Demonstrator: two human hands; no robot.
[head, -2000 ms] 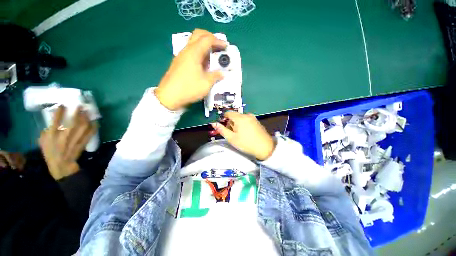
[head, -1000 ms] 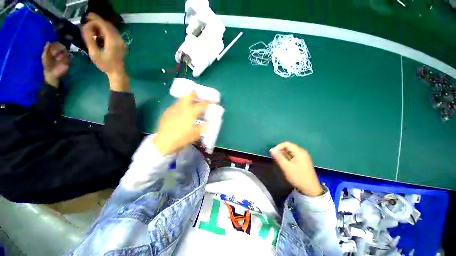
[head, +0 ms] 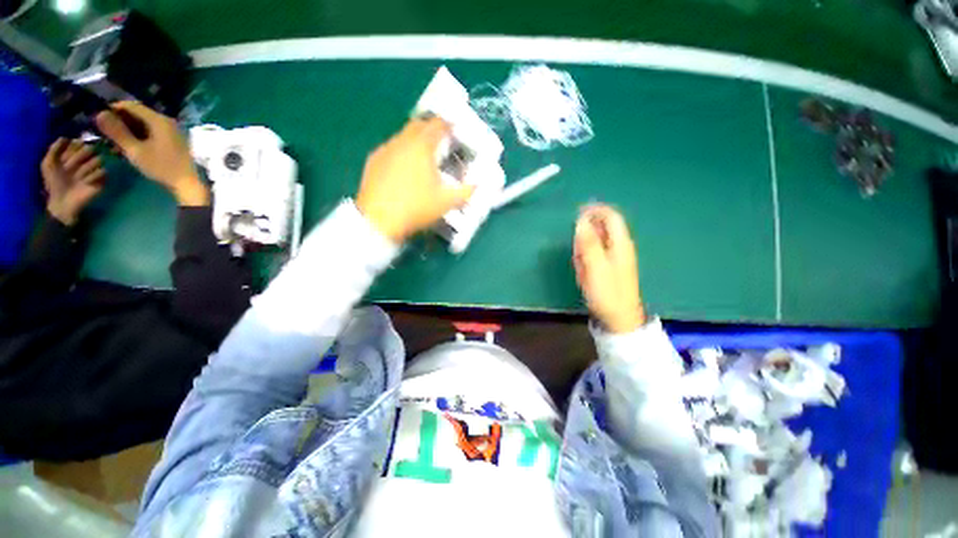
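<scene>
A white camera housing [head: 480, 158] is over the green bench in front of me, tilted, with a dark opening in its face. A slim white antenna [head: 527, 186] sticks out from its right side. My left hand [head: 412, 179] grips the housing from its left side. My right hand [head: 607, 268] is apart from it, to the right, above the bench's near edge, with its fingers curled together. Whether the fingertips hold something small cannot be told.
Another white camera housing [head: 254, 184] stands at the left, beside a co-worker's hand [head: 152, 147]. A white cord bundle [head: 548, 105] lies behind my housing. Small dark components [head: 863, 147] lie far right. A blue bin [head: 870, 420] with white parts is at my right.
My left hand has let go of the earlier housing, now standing at the left, and grips the one that stood farther back, now nearer. My right hand has moved slightly up, away from me.
</scene>
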